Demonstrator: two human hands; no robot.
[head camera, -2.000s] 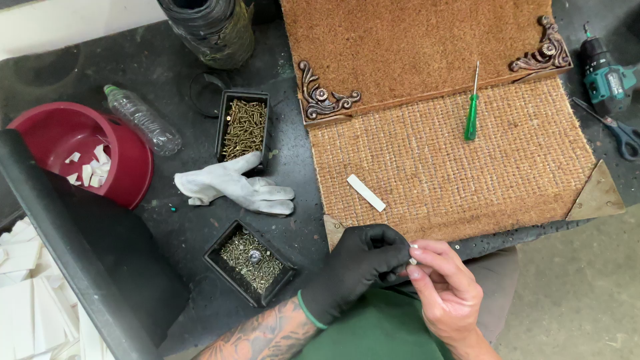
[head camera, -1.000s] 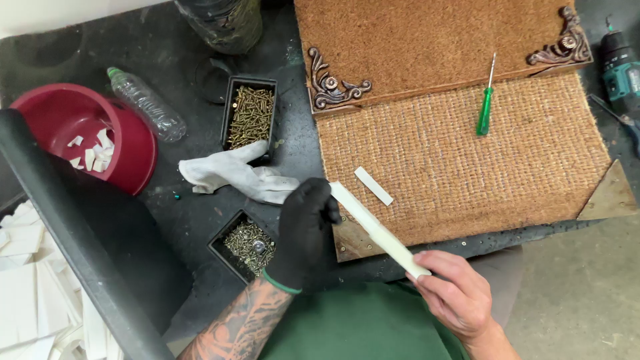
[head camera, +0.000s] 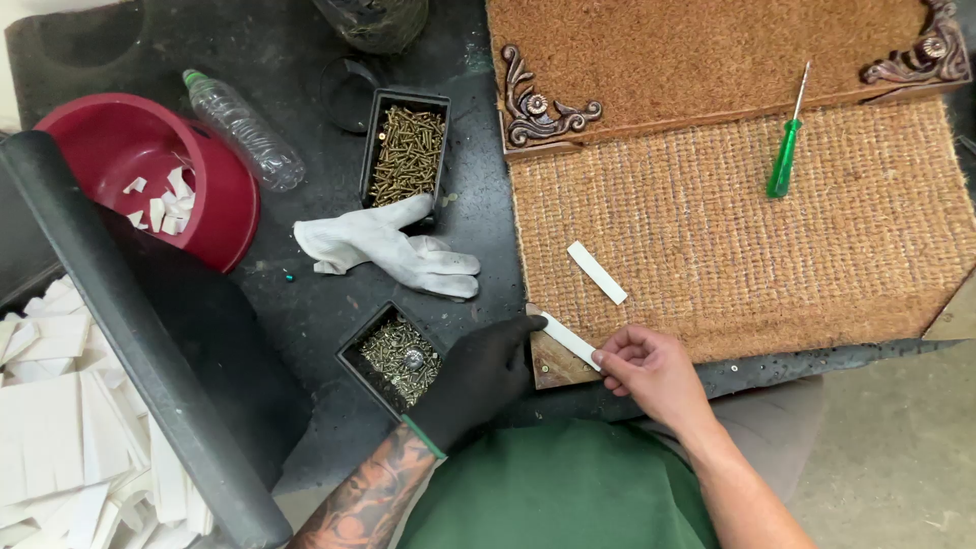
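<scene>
My left hand (head camera: 488, 370), in a black glove, touches the upper end of a white strip (head camera: 570, 341) with a fingertip. The strip lies along the edge of a metal corner plate (head camera: 560, 364) on a coir mat (head camera: 717, 252). My bare right hand (head camera: 648, 366) pinches the strip's lower end between thumb and fingers. Another white strip (head camera: 597, 273) rests on the mat's woven side just above. Farther right on the mat is a green-handled screwdriver (head camera: 784, 160). A second coir mat (head camera: 686, 61) with ornate metal corners (head camera: 537, 107) lies behind.
Left of the mats are a box of brass-coloured screws (head camera: 408, 149), a white glove (head camera: 389, 248) and a box of small screws (head camera: 396, 354). Farther left stand a plastic bottle (head camera: 244, 130), a red bowl (head camera: 236, 206) with white scraps, and a black bin (head camera: 152, 328) beside many white pieces.
Both hands come together around a small item two seconds ago; one second ago they hold a strip out lengthwise. Now that strip is at the corner plate, and my right hand has moved up.
</scene>
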